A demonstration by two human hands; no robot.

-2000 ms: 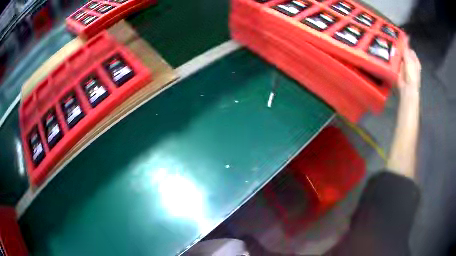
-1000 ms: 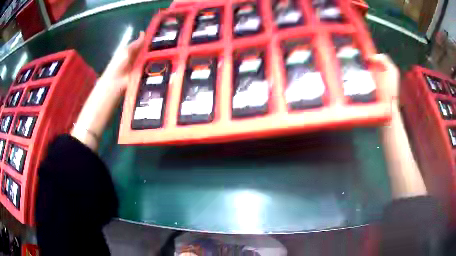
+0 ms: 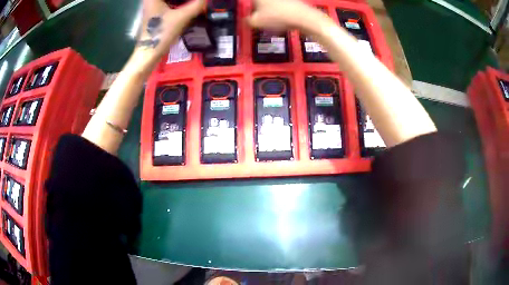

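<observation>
A red phone tray (image 3: 257,171) lies on the green bench, with black keypad phones in its two rows of pockets, backs up, with orange rings and white labels. My left hand (image 3: 167,19) is at the back left corner, shut on a dark phone (image 3: 198,36) tilted out of its pocket. A white slip (image 3: 179,53) shows in that pocket. My right hand (image 3: 273,14) is over the back row's middle, fingers bent, close to the second phone (image 3: 221,33). Blur and the frame's top edge hide whether it holds anything. My right forearm covers part of the tray's right side.
A tall pile of filled red trays (image 3: 42,150) stands at the left. Another red tray pile (image 3: 494,122) stands at the right edge. Brown cardboard (image 3: 397,47) shows behind the middle tray's right side. The green bench's front edge (image 3: 245,267) curves below.
The tray both hands were carrying now lies on the bench. Both hands have left its sides and moved to the back row, and my left hand has taken hold of a phone.
</observation>
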